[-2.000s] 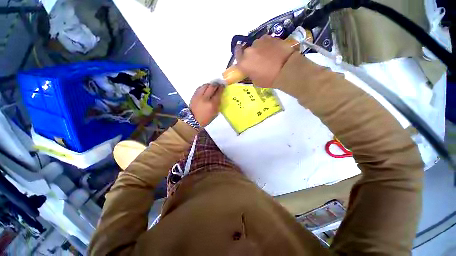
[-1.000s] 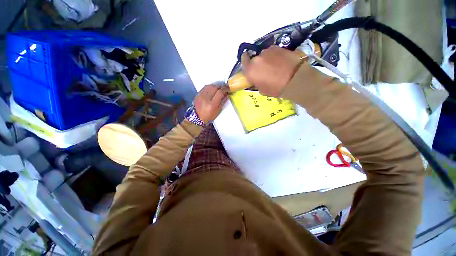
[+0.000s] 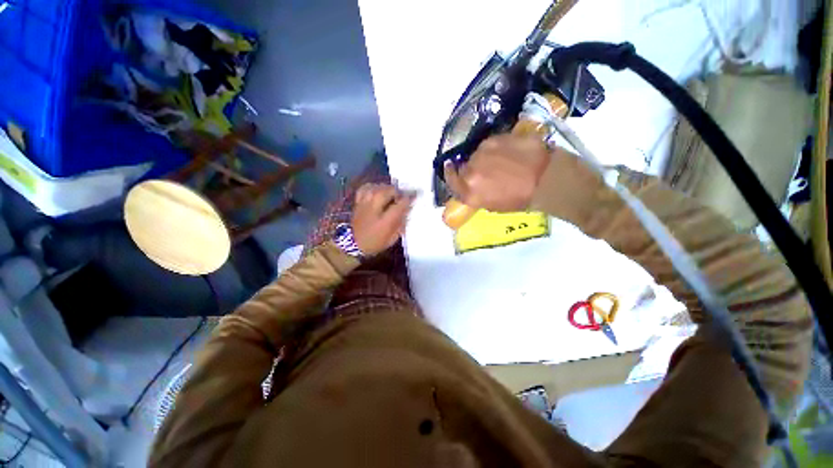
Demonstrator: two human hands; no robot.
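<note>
My right hand (image 3: 498,172) grips the steam iron (image 3: 484,110) by its orange-tan handle, over the far part of the yellow template. The iron and hand hide that part. The near part of the yellow template (image 3: 502,230), with dark handwriting, lies on the white table with a thin darker rim. My left hand (image 3: 380,218) is at the table's left edge, left of the iron, fingers bent together; whether it holds anything cannot be told.
Scissors (image 3: 595,314) with red and orange-yellow loops lie near the table's front edge. A stack of beige panels (image 3: 738,137) lies at the far right. A black hose (image 3: 722,151) arches over the right arm. A round wooden stool (image 3: 177,228) and blue crate (image 3: 55,101) are left.
The view has shifted, so crate and stool sit further left. The iron has turned more upright in view over the template. My left hand has moved away from the template's corner and the iron handle.
</note>
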